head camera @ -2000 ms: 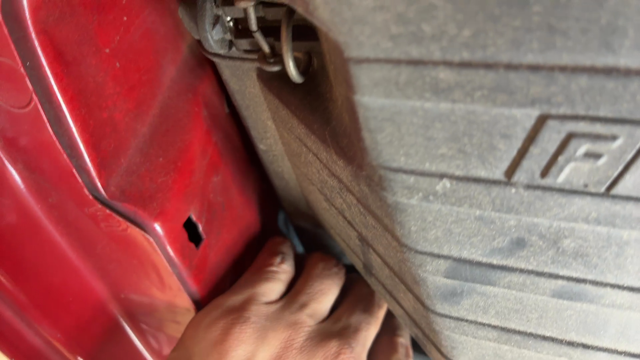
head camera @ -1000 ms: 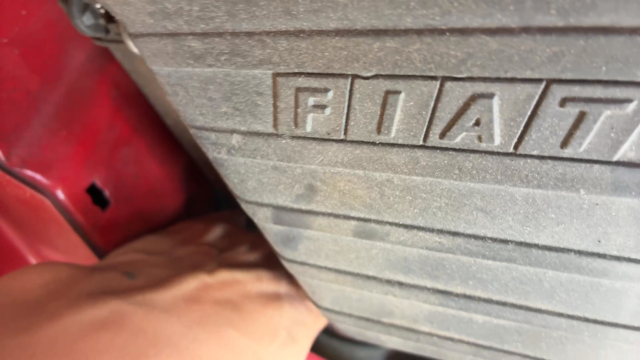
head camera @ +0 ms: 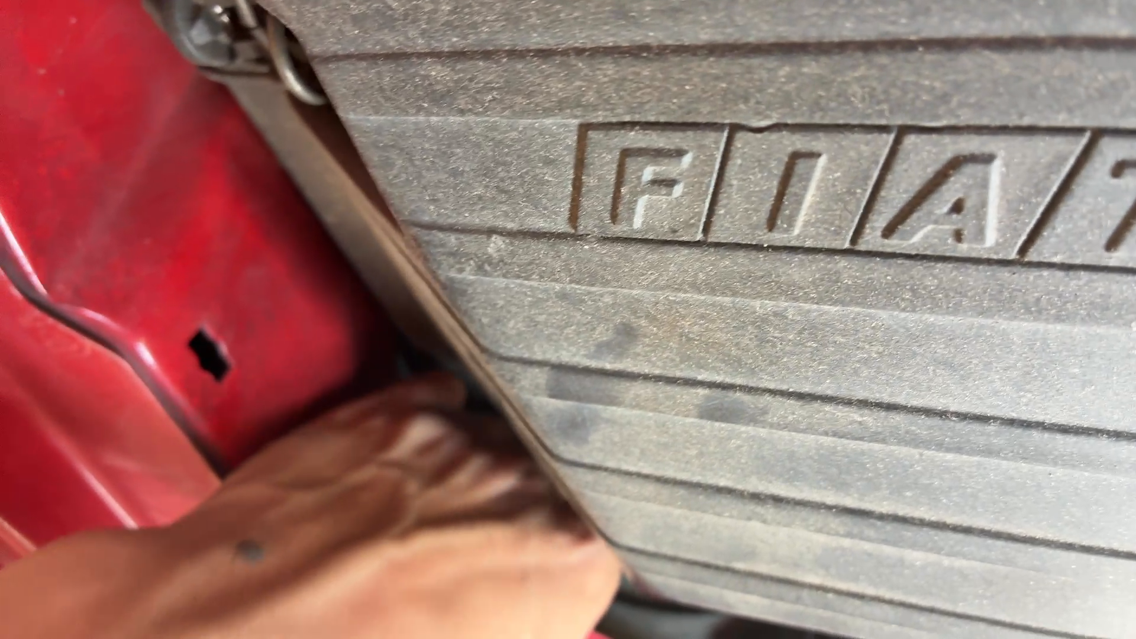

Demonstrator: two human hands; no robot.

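Observation:
My left hand point(head camera: 417, 515) comes in from the lower left, its back towards the camera. It reaches into the narrow gap between red painted bodywork point(head camera: 222, 222) and a ribbed grey cover point(head camera: 799, 346) with raised FIAT lettering. The fingertips are hidden behind the cover's lower left edge, so what they touch or hold does not show. A bent metal wire clip point(head camera: 297, 75) sits at the cover's upper left corner, above the hand. My right hand is out of view.
The red panel has a small dark slot point(head camera: 210, 355) and a raised, folded seam point(head camera: 111, 337) at the left. A brownish side wall point(head camera: 333, 213) runs down along the cover's edge, bordering the gap. Dark parts show below the cover.
My hand has gone further in beside the cover: two seconds ago several fingers and knuckles showed at the gap, now mostly the back of the hand and the wrist. The view has shifted.

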